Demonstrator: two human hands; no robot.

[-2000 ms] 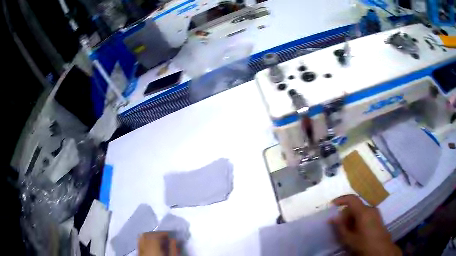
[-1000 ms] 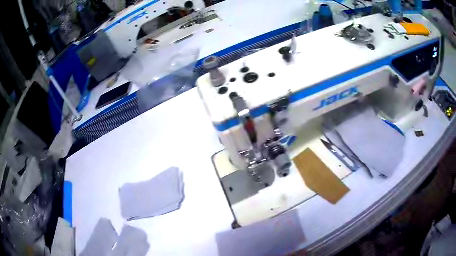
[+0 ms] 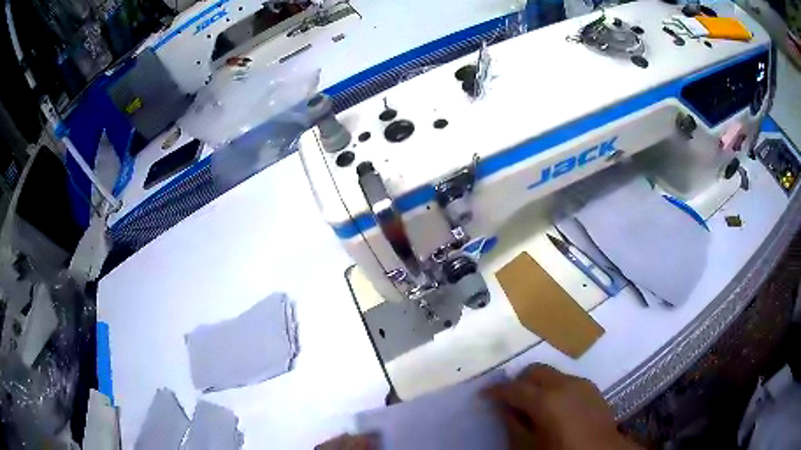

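Observation:
A pale grey-lilac fabric piece (image 3: 435, 420) lies at the table's front edge, below the needle plate (image 3: 408, 330). My right hand (image 3: 562, 411) holds its right end, fingertips on the cloth. My left hand (image 3: 347, 442) is at its left end, mostly cut off by the bottom edge, so its grip is unclear. The tan card template (image 3: 549, 305) lies right of the needle. A stack of grey pieces (image 3: 243, 343) lies left of the needle, with narrower pieces (image 3: 161, 420) at near left.
The white sewing machine head (image 3: 527, 123) spans the right side. Snips (image 3: 584, 264) and a grey fabric pile (image 3: 645, 237) lie under its arm. Plastic-wrapped scraps (image 3: 53, 352) are at far left. A flat black rectangle (image 3: 173, 164) and clear plastic (image 3: 263, 132) lie behind.
Both hands have come back into view at the fabric piece at the front edge, after being out of view one second ago. The view has shifted, moving the machine left in the picture.

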